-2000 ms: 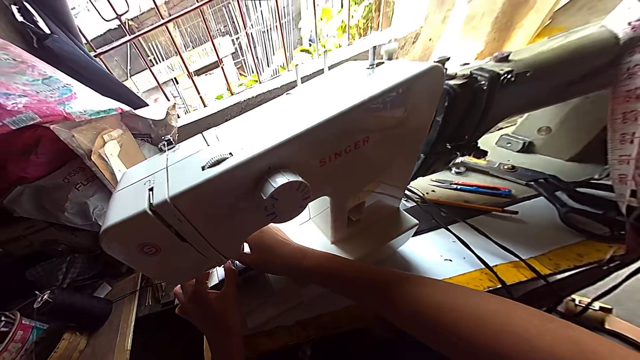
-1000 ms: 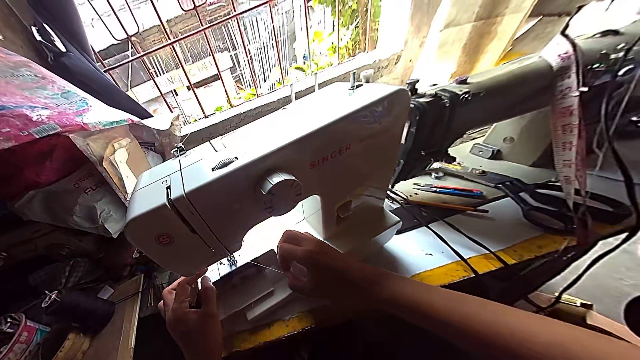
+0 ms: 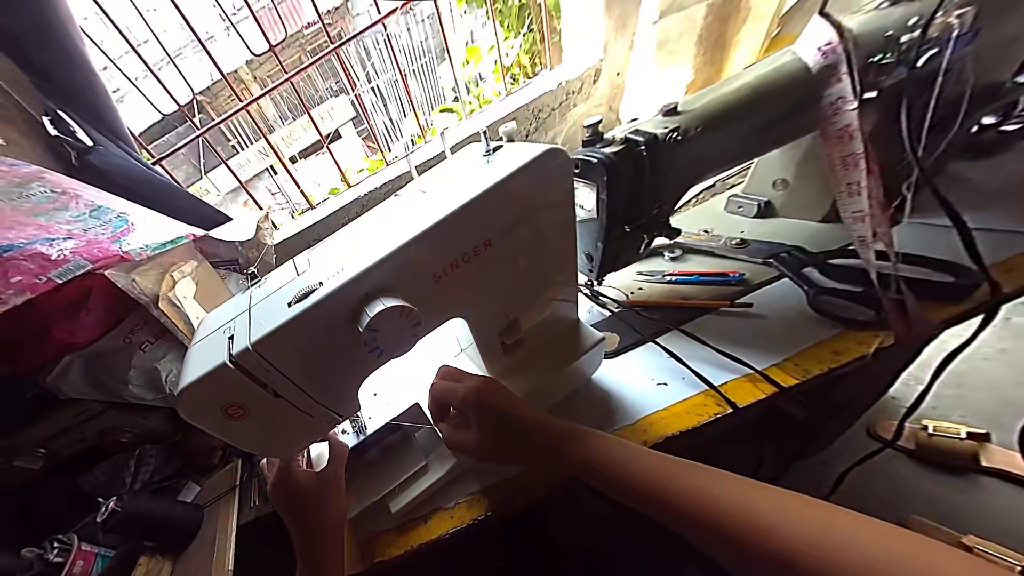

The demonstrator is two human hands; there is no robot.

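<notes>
A white Singer sewing machine (image 3: 400, 280) stands in the middle of the view, tilted in the picture. My right hand (image 3: 472, 412) is at the opening under its arm, fingers pinched on a thin thread (image 3: 412, 423) that runs left toward the needle area (image 3: 352, 428). Below the machine's head, my left hand (image 3: 308, 480) has its thumb and fingers raised close to the needle area. Whether the left fingers hold anything cannot be told. The needle itself is too small to make out.
Behind at the right is a second sewing machine (image 3: 744, 104) with a measuring tape (image 3: 852, 160) hanging over it. Black-handled scissors (image 3: 840, 280), a pencil (image 3: 688, 304) and dark cords (image 3: 680, 352) lie on the table. A dark thread spool (image 3: 156, 516) and plastic bags (image 3: 72, 232) are at the left.
My right hand has come out from under the machine's arm to the right, and the thread now shows stretched from its fingers. My left hand stays near the needle area.
</notes>
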